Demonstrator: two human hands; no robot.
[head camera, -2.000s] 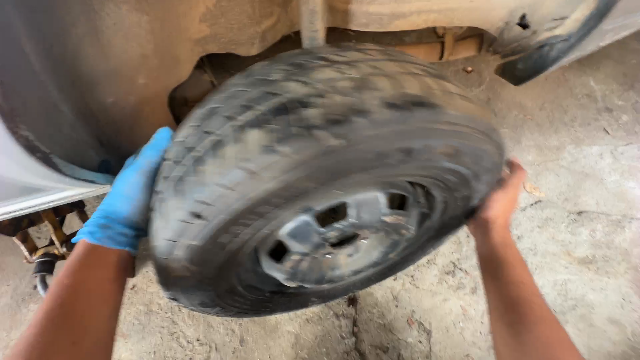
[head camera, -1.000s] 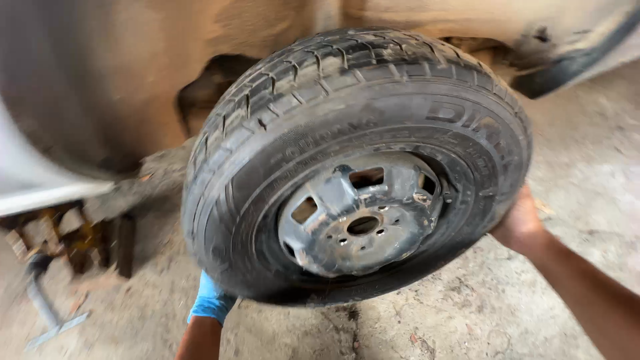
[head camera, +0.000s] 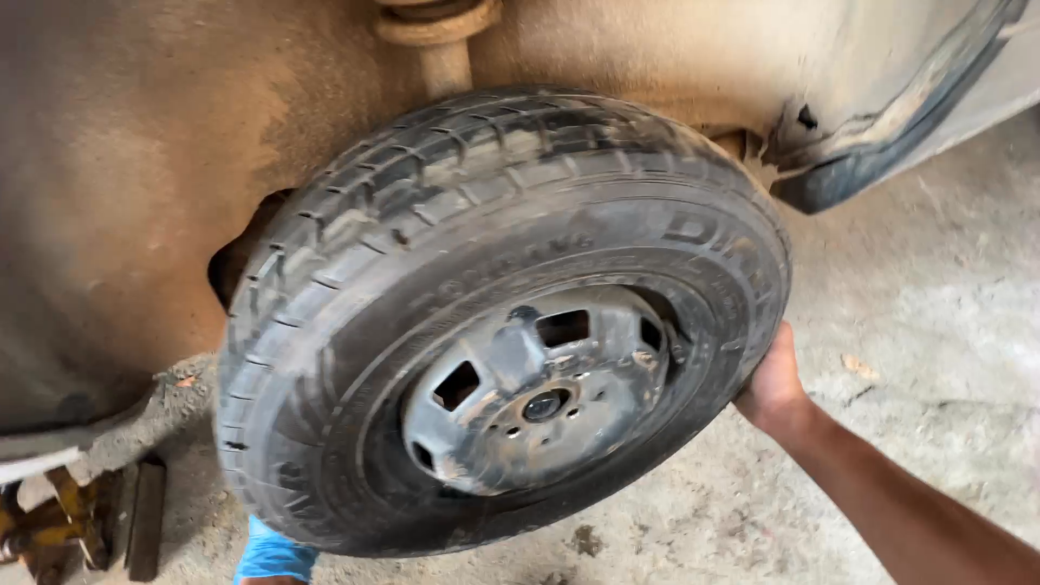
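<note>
A black car tire (head camera: 325, 390) on a grey steel wheel rim (head camera: 487, 406) is held up inside the wheel arch, tilted, its outer face toward me. My left hand (head camera: 272, 552), in a blue glove, supports it at the lower left edge; the fingers are hidden behind the rubber. Bare, my right hand (head camera: 776, 382) grips the right side of the tire, fingers out of sight behind it. The center hole of the rim has something dark in it, with bolt holes around it. Whether the wheel touches the hub behind cannot be seen.
The dirty wheel arch liner (head camera: 162, 162) surrounds the tire above and to the left. A rusty suspension strut (head camera: 447, 57) comes down behind its top. At lower left a yellowish jack (head camera: 65, 520) stands on the concrete floor (head camera: 918, 341). The body's sill edge (head camera: 845, 179) is at right.
The wheel has moved in under the wheel arch, closer below the strut. My left hand has gone from the tire's left side, two seconds ago, to its lower left edge. Both hands keep hold.
</note>
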